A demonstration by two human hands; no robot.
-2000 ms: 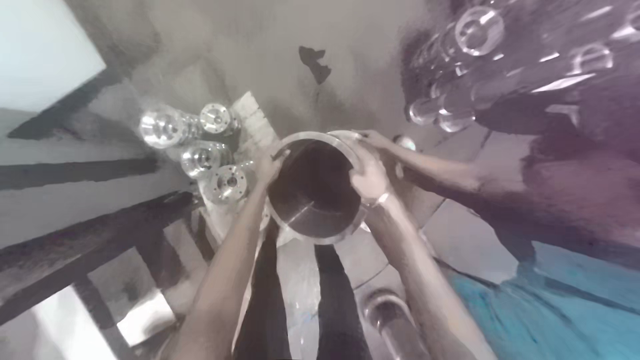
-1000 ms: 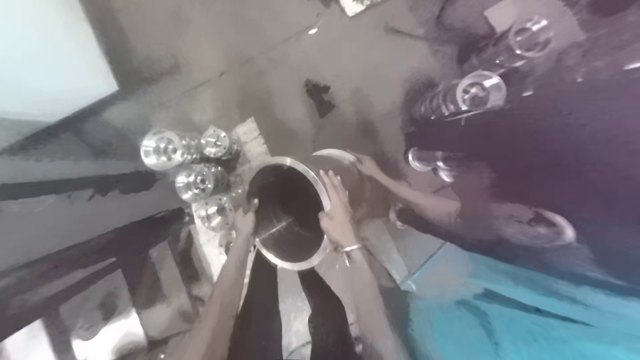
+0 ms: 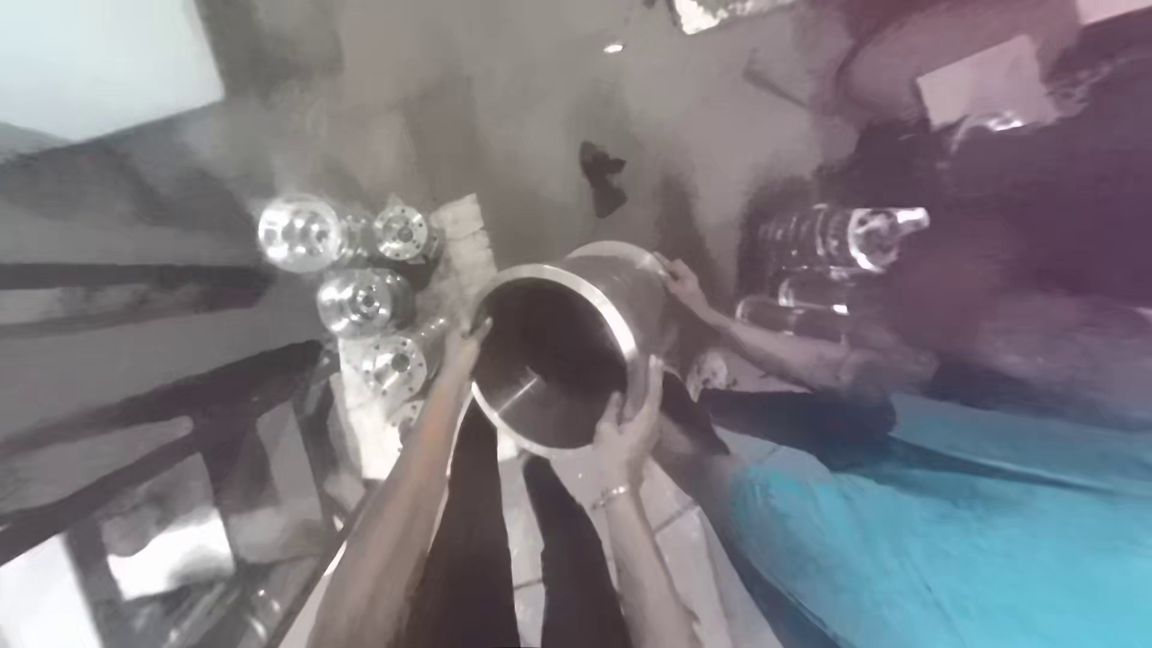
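Observation:
A large hollow metal cylinder (image 3: 621, 315) with a bright machined rim stands in front of my legs, its dark open end facing me. My left hand (image 3: 470, 346) grips the left side of the rim, fingers over the edge. My right hand (image 3: 628, 427) holds the lower right of the rim, thumb inside and fingers along the outer wall; a bracelet is on that wrist. Behind the near rim, a second round rim (image 3: 621, 250) shows; whether it belongs to the same piece I cannot tell. A co-worker's hand (image 3: 686, 283) touches it from the right.
Several shiny flanged metal parts (image 3: 360, 301) stand at the left on a pale strip (image 3: 463, 229). More metal cylinders (image 3: 823, 238) are at the right. The co-worker in turquoise clothing (image 3: 945, 522) is close on my right. A dark patch (image 3: 603, 180) marks the floor ahead.
My right hand has shifted down the cylinder's rim. The far round rim shows more than two seconds ago, with the co-worker's hand still at it. The view has shifted.

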